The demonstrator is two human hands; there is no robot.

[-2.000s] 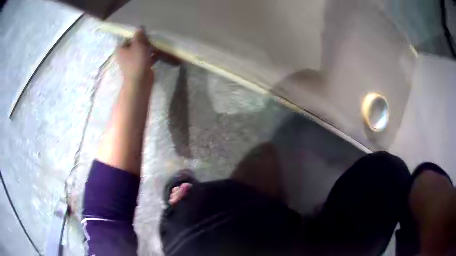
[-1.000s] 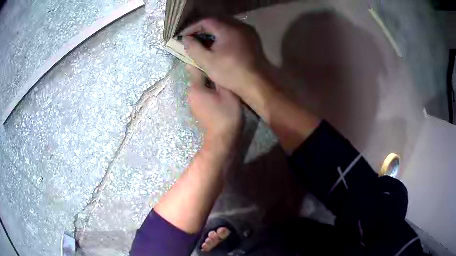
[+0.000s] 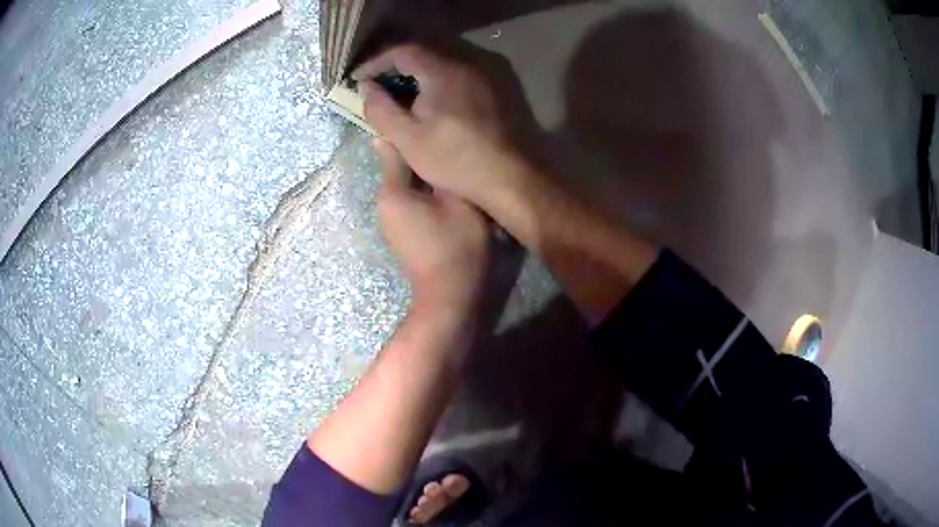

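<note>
A large grey-brown panel (image 3: 659, 134) lies in front of me, with a pale yellowish edge (image 3: 355, 106) ending at a corner near the top centre. My right hand (image 3: 443, 118) is closed on a small black tool (image 3: 396, 89) at that corner. My left hand (image 3: 432, 232) is just below it, with its fingers curled at the panel's edge under my right hand. What its fingers hold, if anything, is hidden. A yellow tape ring (image 3: 803, 338) lies on the panel at the right, beside my right sleeve.
Ribbed brown edges (image 3: 340, 39) rise just beyond the corner. A long pale strip (image 3: 124, 108) lies on the speckled grey floor (image 3: 154, 268) at the left. A lighter panel (image 3: 891, 350) is at the right. My sandalled foot (image 3: 441, 496) is at the bottom.
My right hand has come from the lower right to the panel corner, with the black tool. My left hand has moved beside it. Over the last second both have barely moved.
</note>
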